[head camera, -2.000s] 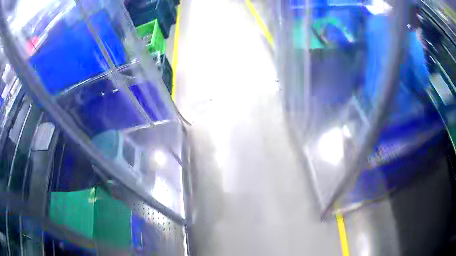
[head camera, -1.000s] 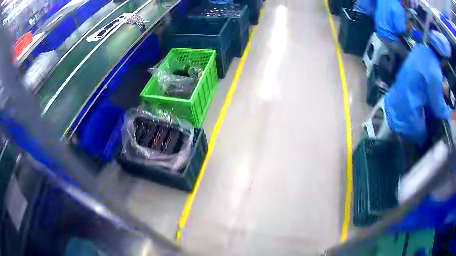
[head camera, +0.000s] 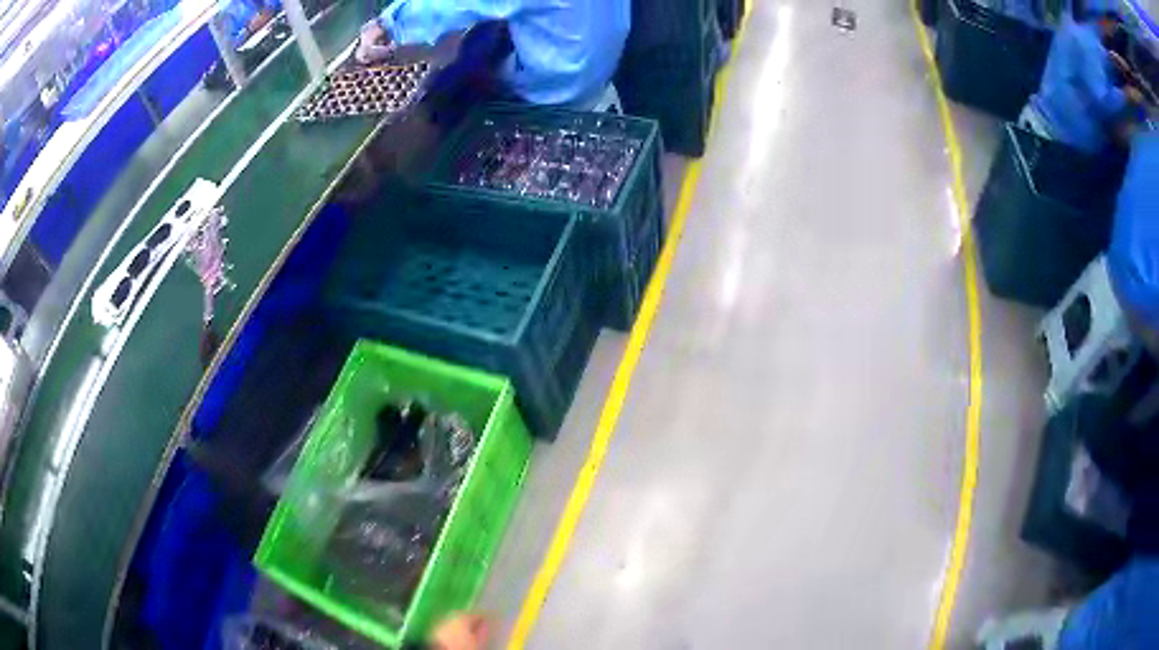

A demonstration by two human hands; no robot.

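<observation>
A bright green crate [head camera: 489,508] stands at the lower left, nearest in front of me. It holds crumpled clear plastic bags [head camera: 381,521] with dark parts inside. A small blurred part of what looks like my left hand [head camera: 459,631] shows at the bottom edge, beside the crate's near corner. It is cut off, and its fingers and any hold cannot be made out. My right hand is out of the picture.
Dark green crates [head camera: 559,362] stand behind the green one. A green-topped bench [head camera: 273,178] on the left bears a white frame [head camera: 153,254], wires and a parts tray [head camera: 365,93]. Yellow lines [head camera: 623,381] edge the grey floor [head camera: 788,381]. People in blue, stools [head camera: 1087,333] and crates line the right.
The view has moved forward along the aisle. The green crate now shows lower and nearer, and the curved bars have left the view. The small blur of a hand has appeared at the bottom.
</observation>
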